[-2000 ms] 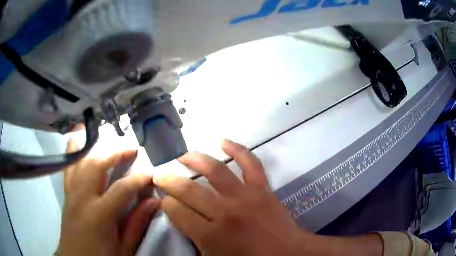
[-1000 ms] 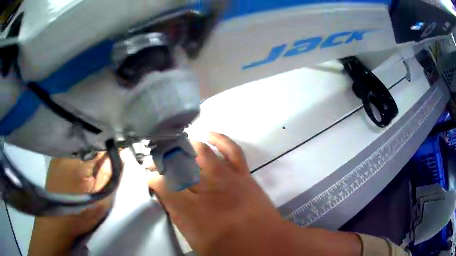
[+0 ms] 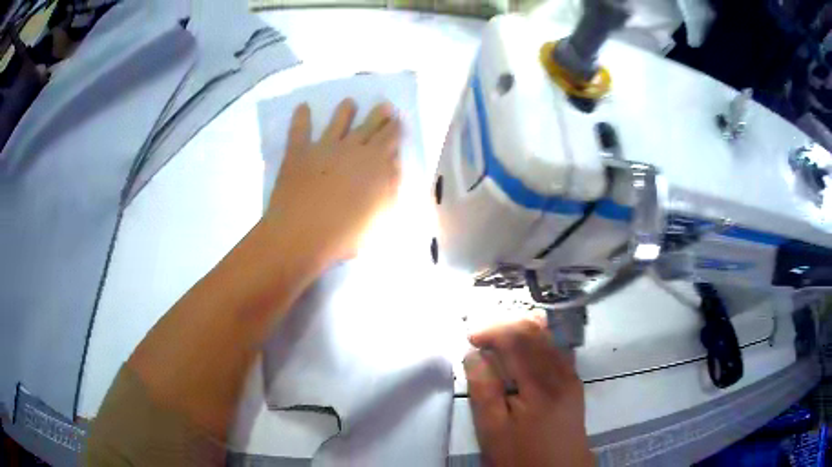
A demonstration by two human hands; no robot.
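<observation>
My left hand (image 3: 333, 178) lies palm down with fingers spread on a small pale fabric piece (image 3: 276, 123) left of the machine head. A larger light fabric panel (image 3: 388, 392) lies below it, running to the front edge, with a dark-edged notch. My right hand (image 3: 529, 388) is beside the needle area, fingers bent and close together, near the panel's right edge. Glare hides whether it grips cloth. The white, blue-striped machine head (image 3: 538, 137) stands above it. The grey attachment (image 3: 567, 326) is just behind my right fingers.
Stacked pale cut pieces (image 3: 87, 119) with dark edges cover the left side. Black-handled scissors (image 3: 721, 342) lie right of the needle. The ruler strip (image 3: 702, 438) follows the front edge. Blue basket parts (image 3: 789, 433) show at lower right. A thread post (image 3: 588, 41) rises from the head.
The view has swung left and widened. My left hand has moved from beside the needle out to the small fabric piece. My right hand remains near the needle.
</observation>
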